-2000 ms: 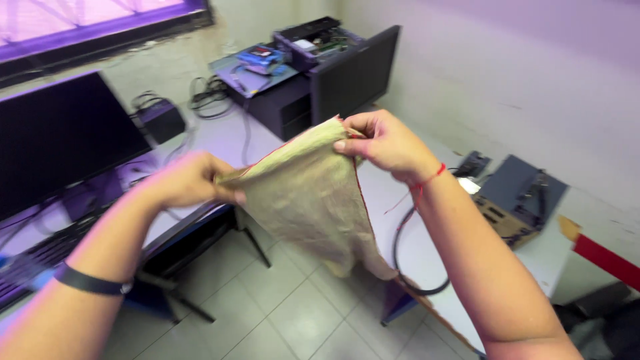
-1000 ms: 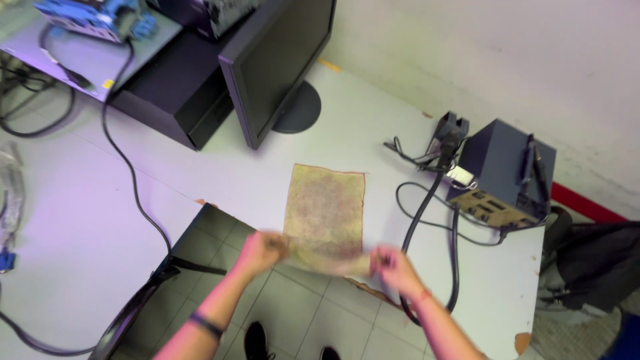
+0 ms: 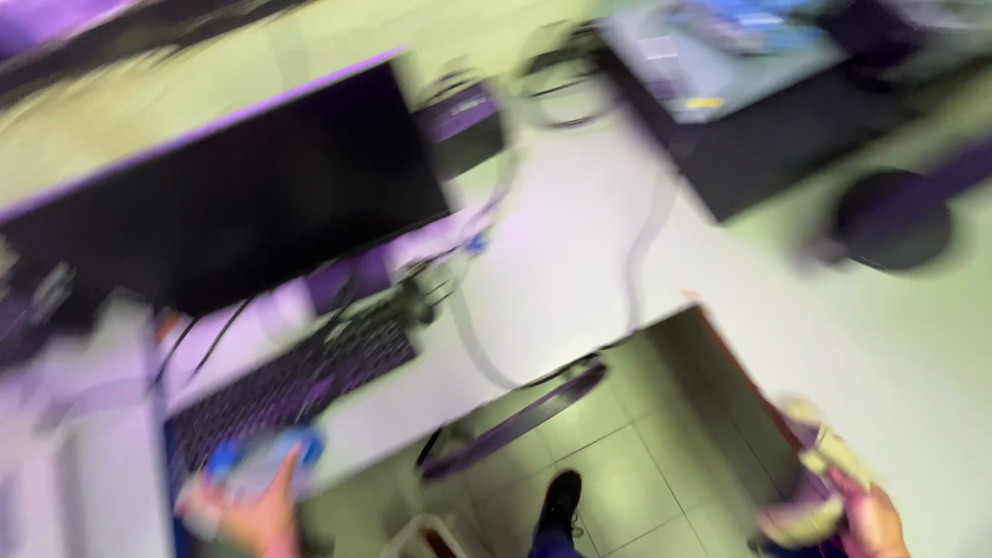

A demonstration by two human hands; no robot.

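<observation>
Blurred by motion, my left hand (image 3: 252, 500) is at the lower left, fingers spread around a clear object with blue ends (image 3: 267, 457), beside the black keyboard (image 3: 294, 387); whether the fingers grip it I cannot tell. At the lower right my right hand (image 3: 872, 515) holds the bunched yellowish cloth (image 3: 825, 457) by the edge of the white desk. Part of the cloth hangs below the desk edge.
A black monitor (image 3: 232, 186) stands behind the keyboard. A dark computer case (image 3: 775, 155) lies at the back right, near a round monitor base (image 3: 891, 221). Loose cables cross the white desk (image 3: 558, 256). A chair back (image 3: 519, 422) and a bin (image 3: 426, 539) are below.
The cloth, spread on the desk between both hands a second ago, is now bunched in my right hand. My left hand has left it for the blue-ended object. The view has swung left.
</observation>
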